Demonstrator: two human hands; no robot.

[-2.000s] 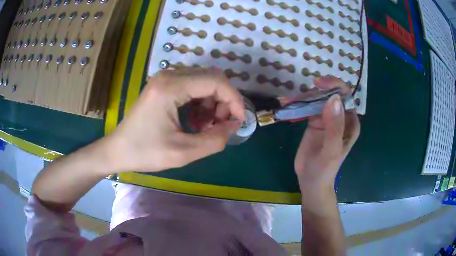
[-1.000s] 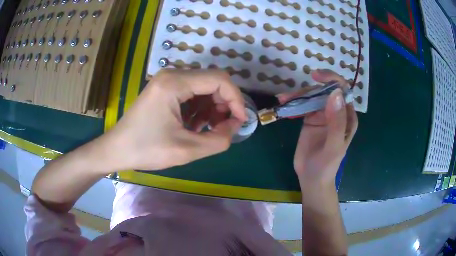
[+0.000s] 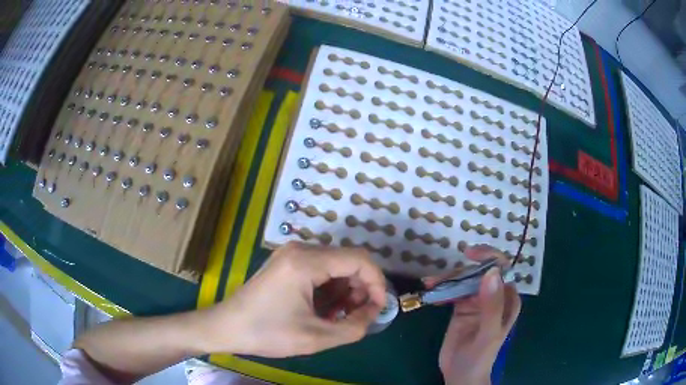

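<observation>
My left hand [image 3: 301, 304] is bent over the dispenser bottle [image 3: 386, 316], thumb and fingertips pinched together at its white cap; a component between the fingertips is too small to make out. My right hand [image 3: 481, 323] holds the wired hand tool [image 3: 455, 290], its brass-gold tip pointing left, close beside the bottle and left fingertips. The dark red tool cable [image 3: 531, 188] runs up from the tool across the white slotted tray [image 3: 406, 159]. That tray has several silver-headed components [image 3: 303, 162] down its left side; its other visible slots are empty.
A thick brown tray stack [image 3: 162, 225] with rows of silver heads stands at left, another stack [image 3: 22, 83] beyond it. More white trays lie at the back [image 3: 519, 56] and right [image 3: 653, 271]. Yellow tape [image 3: 259, 203] and a red label [image 3: 596, 171] are on the green mat.
The view has tilted up, showing more of the trays at the back. The hands, bottle and tool sit lower in the picture but keep nearly the same pose together.
</observation>
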